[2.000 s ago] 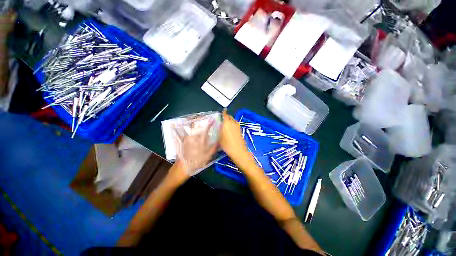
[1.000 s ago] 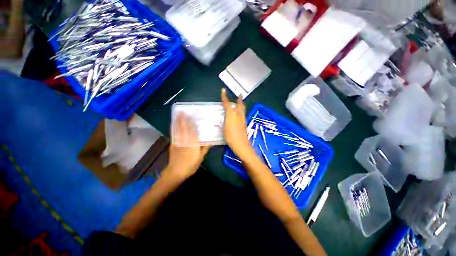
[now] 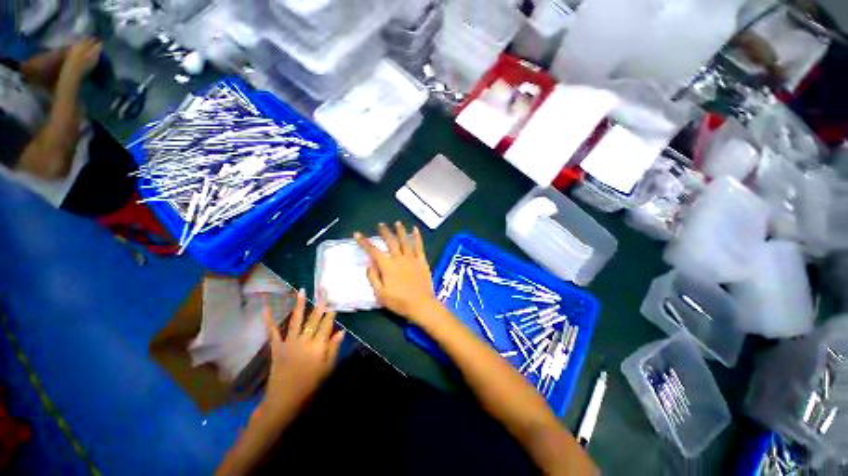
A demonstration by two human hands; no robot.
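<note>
A clear packing box with a white sheet inside (image 3: 345, 273) lies flat on the green bench, left of the blue work tray (image 3: 483, 313). My right hand (image 3: 400, 274) lies over the box's right part with fingers spread; its palm side is hidden. My left hand (image 3: 302, 346) is at the bench edge just below the box's lower left corner, fingers spread, holding nothing. Loose silver rods (image 3: 549, 349) lie in the tray.
Stacked blue bins heaped with rods (image 3: 228, 167) stand left. A flat scale (image 3: 436, 191) and a tub of white sheets (image 3: 561, 234) lie beyond. A marker-like tool (image 3: 591, 409) lies right. An open carton (image 3: 191, 367) is below the edge. Another person's arm (image 3: 61, 121) shows upper left.
My left hand has let go of the box and moved down and left, fingers spreading. My right hand has moved from the box's right side onto it. The view has shifted.
</note>
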